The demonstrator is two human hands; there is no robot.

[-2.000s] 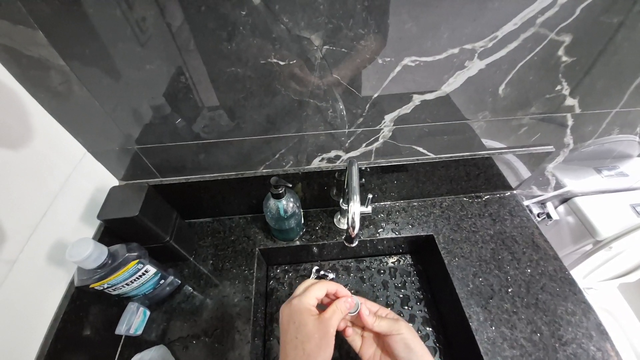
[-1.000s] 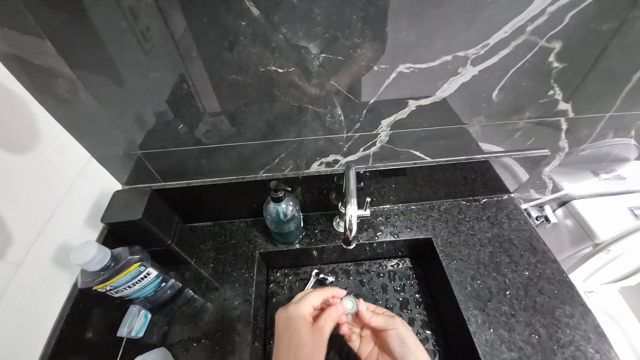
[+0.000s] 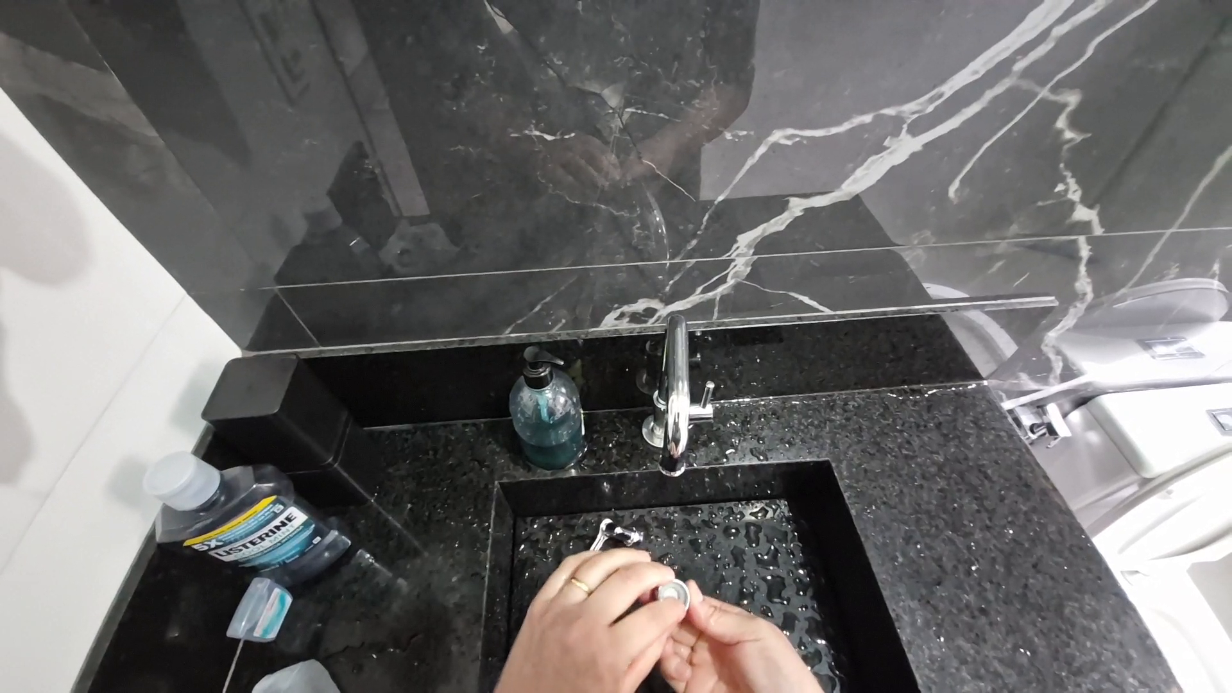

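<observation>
Over the wet black stone sink (image 3: 852,568), my left hand (image 3: 597,621), with a gold ring on one finger, pinches a small round whitish-metallic piece (image 3: 674,594) between thumb and fingertips. My right hand (image 3: 736,645) meets it from the right, its fingertips at the piece's edge; how firmly it grips is partly hidden. Just beyond my left fingers, small chrome parts (image 3: 616,534) lie on the sink floor. The chrome faucet (image 3: 677,395) stands behind the sink, and no water is seen running from it.
A pump soap bottle (image 3: 547,419) with blue-green liquid stands left of the faucet. Further left are a Listerine bottle (image 3: 260,529), a black box-like container (image 3: 279,414), a dental floss container (image 3: 260,611) and a translucent object (image 3: 296,679). A toilet (image 3: 1155,423) is at the right.
The round piece has been turned between my fingers; its face showed more fully a second ago. My left hand now reaches further over it, covering more of the fingers of my right hand.
</observation>
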